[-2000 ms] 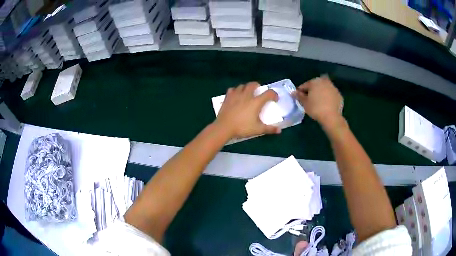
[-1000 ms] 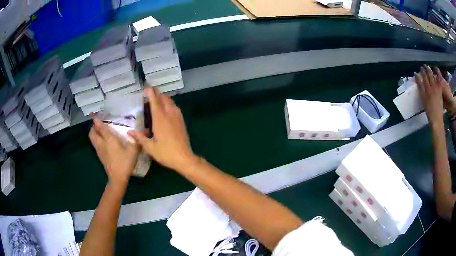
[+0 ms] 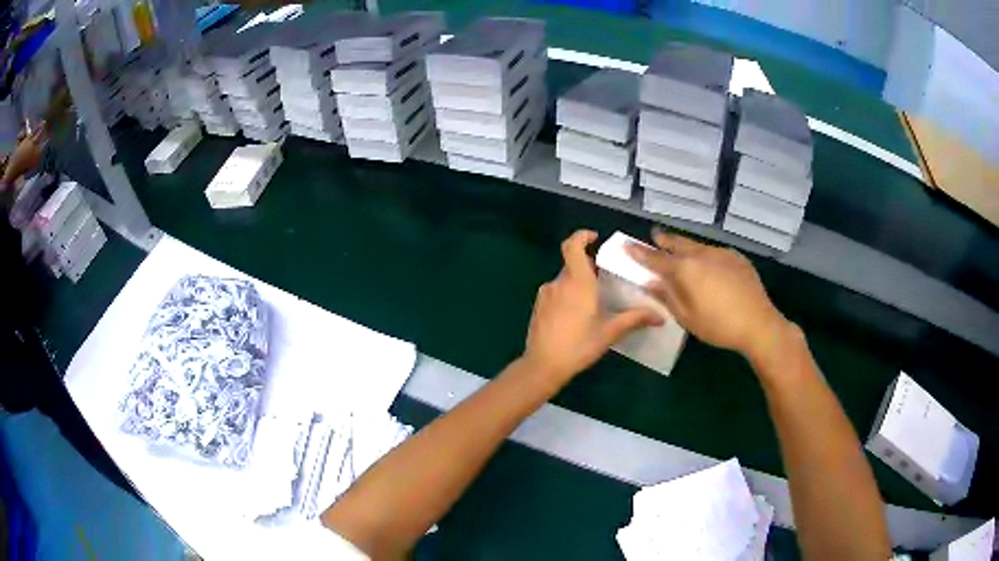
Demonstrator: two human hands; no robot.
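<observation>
A white retail box point(image 3: 649, 331) is between my two hands over the dark green belt, right of the middle of the view. Its narrow end point(image 3: 627, 261) faces away from me. My left hand point(image 3: 570, 316) grips the box's left side, with the thumb across its face. My right hand point(image 3: 718, 287) is at the upper right of the box, its fingers on the end; the fingertips are blurred. Whether the end flap is fully closed cannot be told.
Stacked boxes point(image 3: 482, 99) line the belt's far side. Two single boxes point(image 3: 244, 175) lie at upper left. Another box point(image 3: 926, 438) is at right. Leaflets point(image 3: 698, 521) lie near the rail point(image 3: 493, 405). A bag of cables point(image 3: 203, 367) and narrow packets point(image 3: 318, 466) rest on a white sheet point(image 3: 110, 367).
The view has swung left, so the cable bag and far stacks show more. My hands were around a box near the stacks; now they are around a box on the open belt, my right hand at its end.
</observation>
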